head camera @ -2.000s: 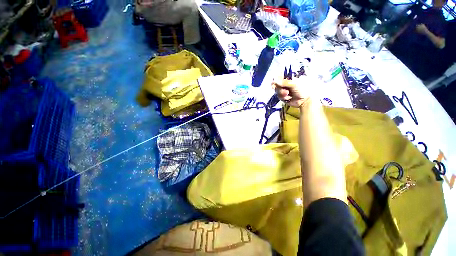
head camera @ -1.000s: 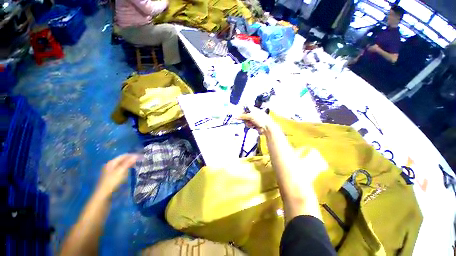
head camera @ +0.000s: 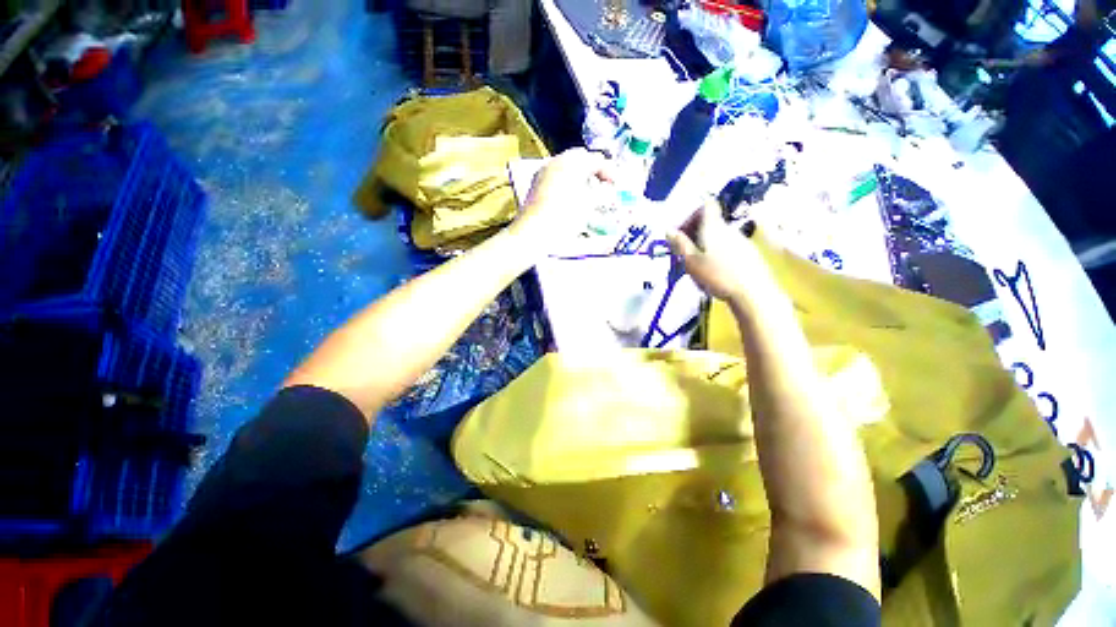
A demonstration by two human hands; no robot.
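A mustard jacket [head camera: 955, 355] lies across the white table and my lap, its shiny paler part [head camera: 587, 416] nearest me. A black hanger hook [head camera: 967, 456] sticks up from it on the right. My left hand [head camera: 569, 194] is over the left edge of the white board [head camera: 594, 300], fingers bent together. My right hand [head camera: 716, 255] is over the board beside the jacket's far edge, thumb and fingers close together. Whether either hand pinches a needle or thread is too small to tell. Dark tools lie on the board between and below the hands.
A dark bottle with green top [head camera: 685, 141] stands beyond my hands. Plastic bags [head camera: 814, 31] and scraps heap at the back. Folded mustard jackets [head camera: 465, 184] fill a container left of the table. Blue crates [head camera: 147, 233] stand on the floor at left. A loose black hanger [head camera: 1022, 306] lies right.
My left hand has come from the lower left up to the board, near my right hand. The long pale thread seen two seconds ago no longer shows. The view has shifted.
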